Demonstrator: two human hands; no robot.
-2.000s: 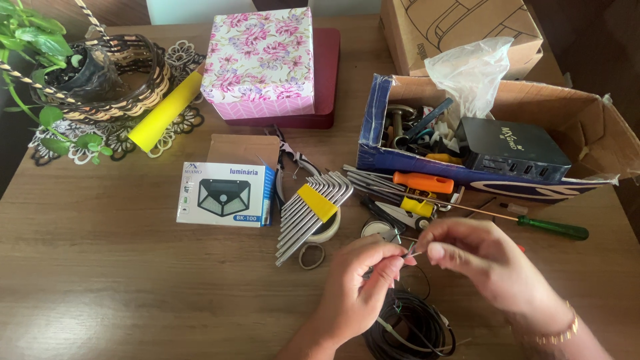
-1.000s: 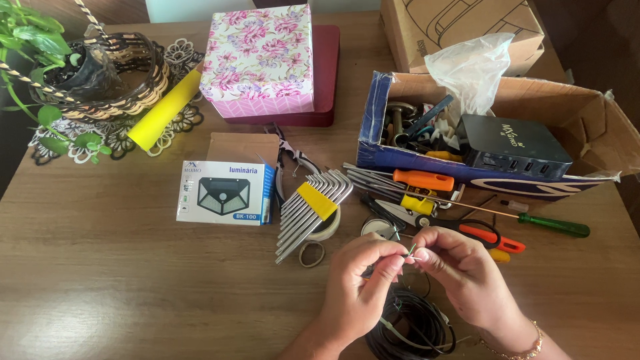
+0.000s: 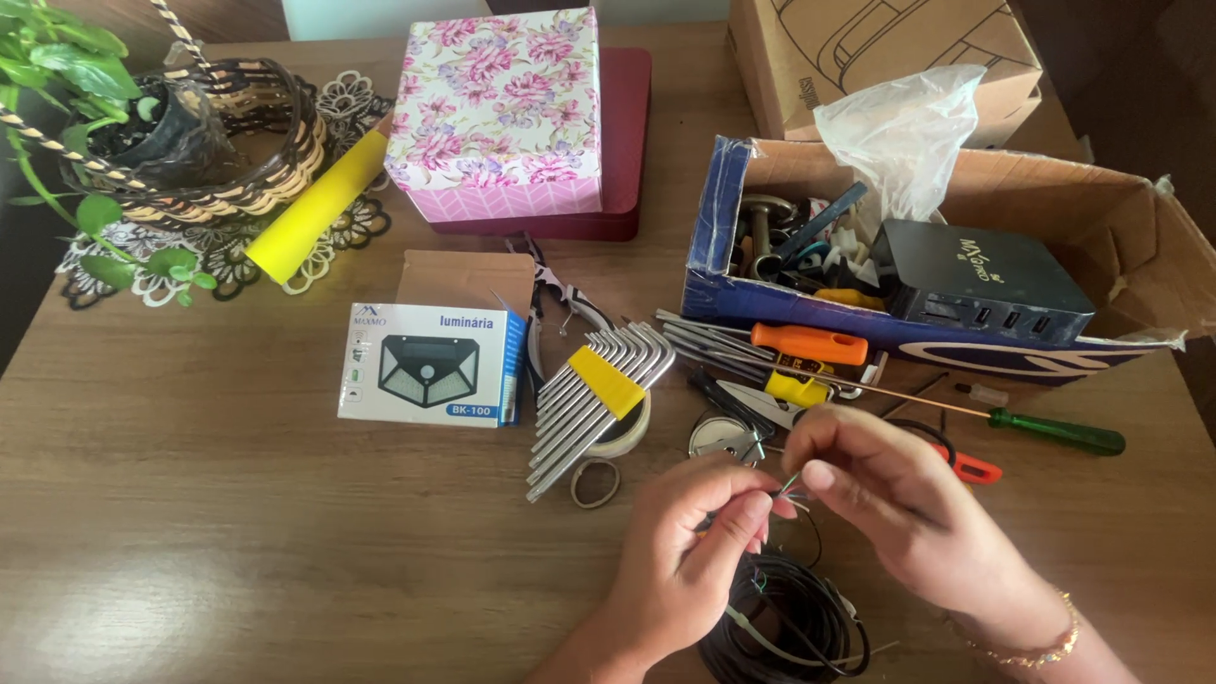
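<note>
My left hand [image 3: 698, 541] pinches the end of a black cable between thumb and forefinger, and thin coloured wires [image 3: 788, 486] fan out from it, one of them green. My right hand [image 3: 888, 499] is at these wires from the other side, its thumb and forefinger close to the green strand; whether they grip it cannot be told. Below both hands lies a coil of black cable [image 3: 774, 622] with a pale tie around it. Just beyond the fingers are a round metal-rimmed item [image 3: 719, 436] and a cutting tool with a black handle [image 3: 736, 404].
A hex key set [image 3: 605, 382], pliers [image 3: 570, 294], a tape ring [image 3: 596, 483] and a luminária box [image 3: 427, 366] lie left of the hands. Behind them stand an open cardboard box [image 3: 1007, 351] of tools, a floral box [image 3: 494, 104] and a basket [image 3: 237, 195]. A green-handled screwdriver [image 3: 1054, 432] lies right.
My right hand has shifted slightly, its fingers now a little apart from the left fingertips. My left hand has stayed at the cable end throughout.
</note>
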